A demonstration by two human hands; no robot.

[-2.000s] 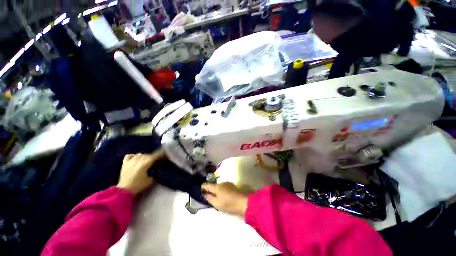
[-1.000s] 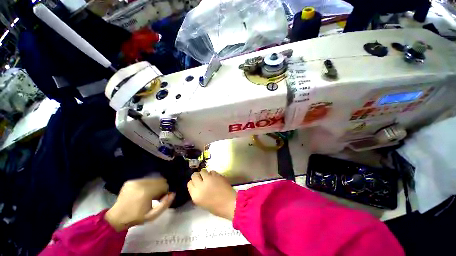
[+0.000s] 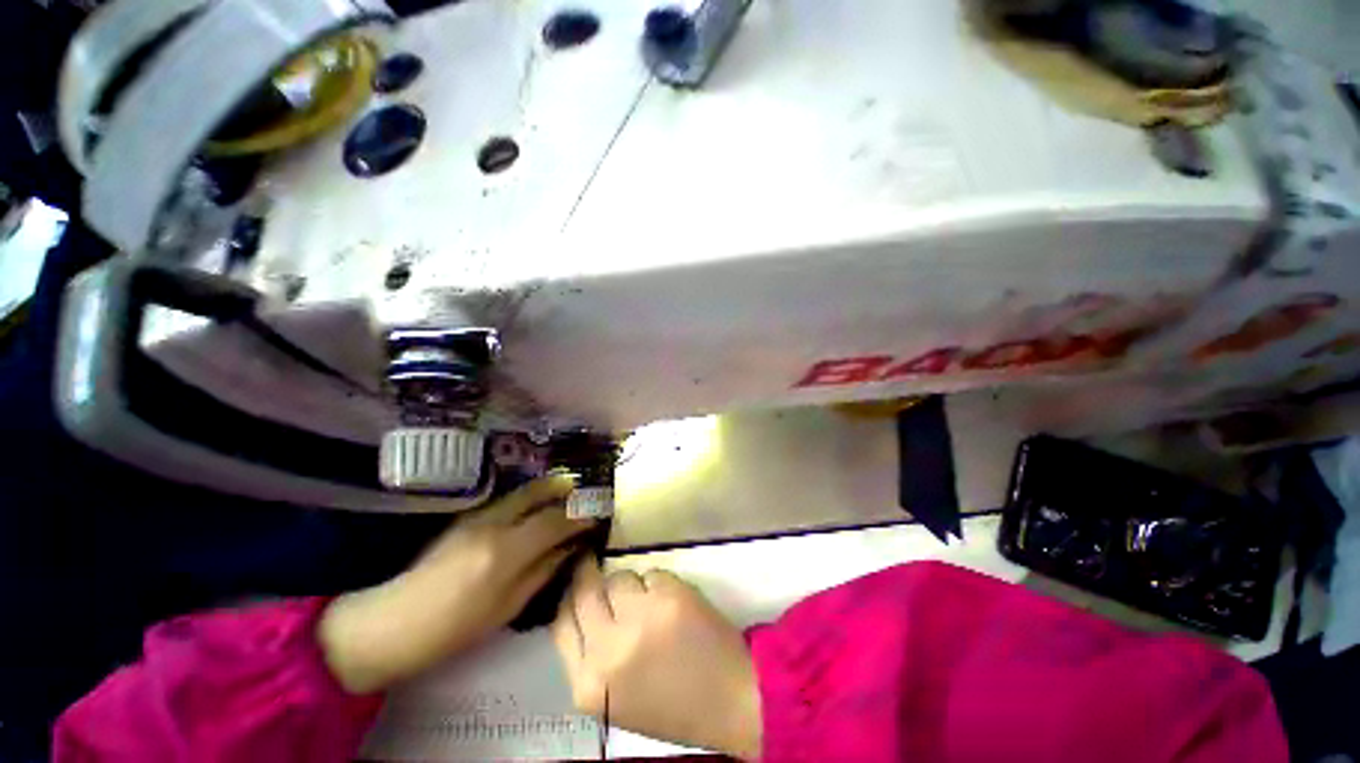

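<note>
The white lockstitch sewing machine head (image 3: 835, 254) fills the upper view. Dark cloth (image 3: 540, 596) lies at the presser foot and needle area (image 3: 589, 485), which is lit yellowish. My left hand (image 3: 463, 581) lies on the cloth left of the presser foot, its fingers reaching up beside it. My right hand (image 3: 649, 648) is just below the presser foot, its fingertips on the cloth's right edge. Both hands press the cloth on the table; the fingertips are partly hidden.
A shiny black case (image 3: 1141, 537) lies under the arm at right. A dark strip (image 3: 929, 465) hangs left of it. A ribbed tension knob (image 3: 433, 455) and grey metal guard (image 3: 97, 358) are at the head's left end. Ruler markings (image 3: 500, 727) show on the table edge.
The view has come much closer to the machine head. My left hand has moved from below the cloth up to beside the presser foot. My right hand stays near the foot.
</note>
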